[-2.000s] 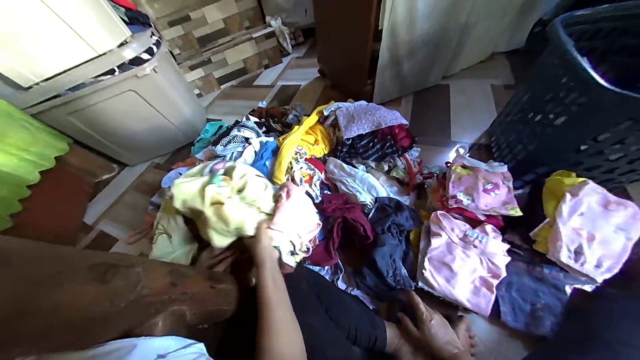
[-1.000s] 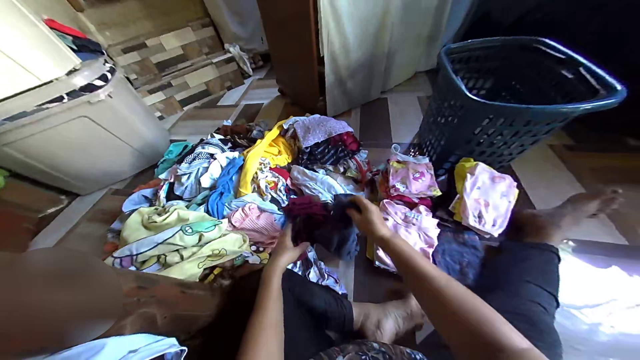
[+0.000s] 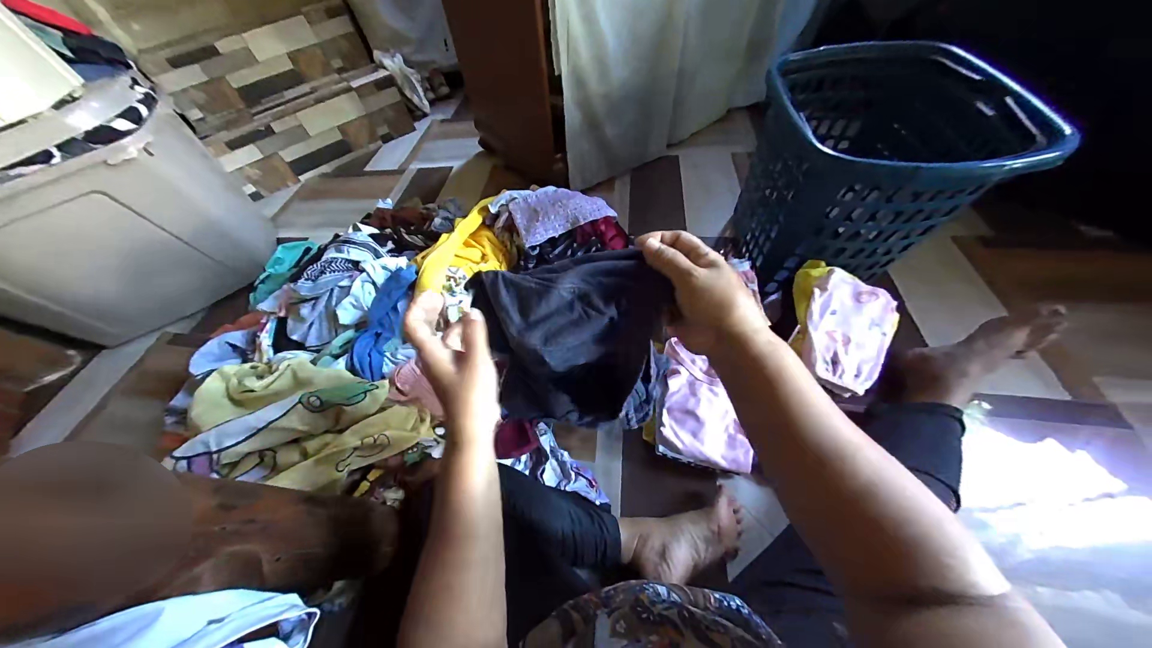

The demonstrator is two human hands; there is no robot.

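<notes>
A black cloth garment (image 3: 576,333) hangs spread above the clothes pile, its upper right corner pinched in my right hand (image 3: 706,283). My left hand (image 3: 450,355) is at the garment's left edge, fingers curled and apart; whether it grips the cloth cannot be told. Behind lie a yellow garment (image 3: 463,247) and a light purple cloth (image 3: 558,216). A pale yellow printed cloth (image 3: 297,409) spreads at the pile's left front, near a blue cloth (image 3: 382,328). Right of the black garment lies a pink garment (image 3: 702,414), and farther right a folded pink printed garment (image 3: 850,328).
A dark blue slatted laundry basket (image 3: 922,157) stands at the back right. A grey plastic bin (image 3: 117,225) with clothes in it is at the left. A light curtain (image 3: 648,90) hangs behind the pile. My bare feet and legs flank the clothes in front.
Both hands have risen from the pile, and the black garment is now held up and spread. Two seconds ago the pale yellow cloth was lifted by my left hand; now it lies on the pile.
</notes>
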